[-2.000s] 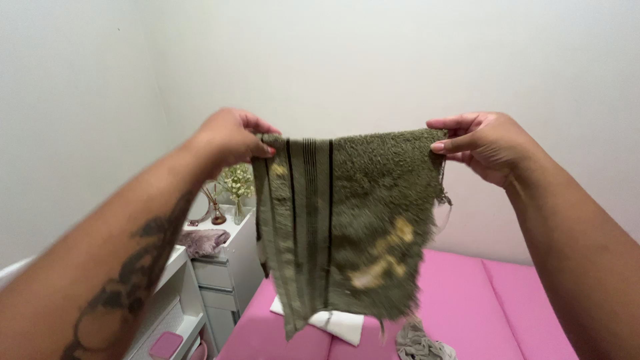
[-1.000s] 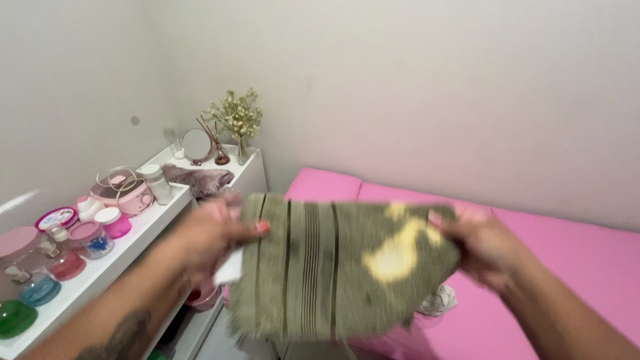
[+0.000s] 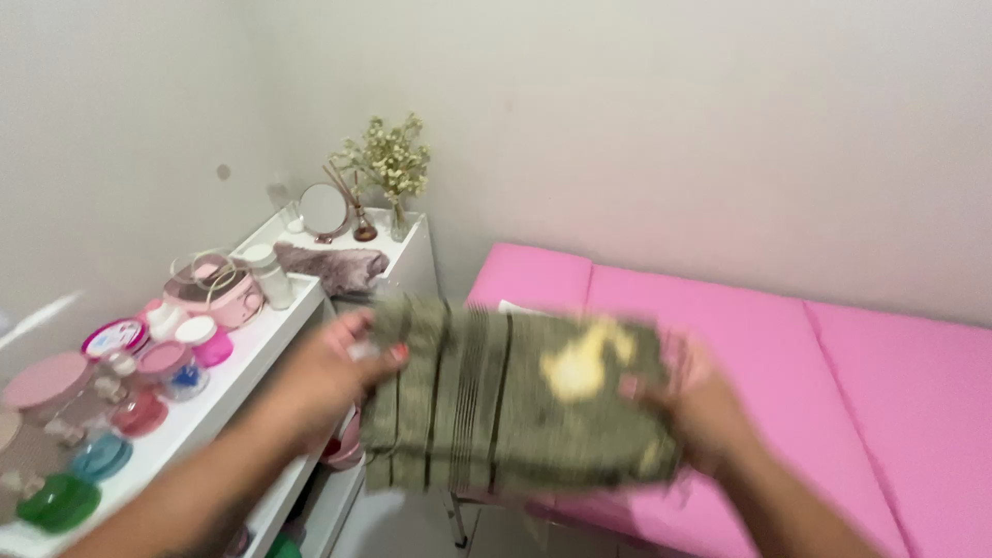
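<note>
A green towel (image 3: 535,418) with dark stripes and pale yellow patches is stretched between my hands, folded over, its edges blurred. My left hand (image 3: 345,372) grips its left end, thumb on the front face. At the right end, my right hand (image 3: 694,403) pinches it with the thumb in front. Behind and below the towel lies a pink padded bed (image 3: 744,356). A bit of something white (image 3: 518,308) shows on the bed just above the towel's upper edge; the rest of it is hidden.
A white shelf (image 3: 256,349) at left carries several jars, pump bottles and a pink device (image 3: 213,294) with a cord. Beyond it, a white cabinet (image 3: 411,252) holds a round mirror (image 3: 324,209), a reed diffuser (image 3: 364,225), a flower vase (image 3: 397,221) and a fluffy cloth (image 3: 333,267).
Two seconds ago the towel hung raised and spread between my hands. Both hands have come down, and the towel is now folded into a shorter shape. The view has tilted down and left.
</note>
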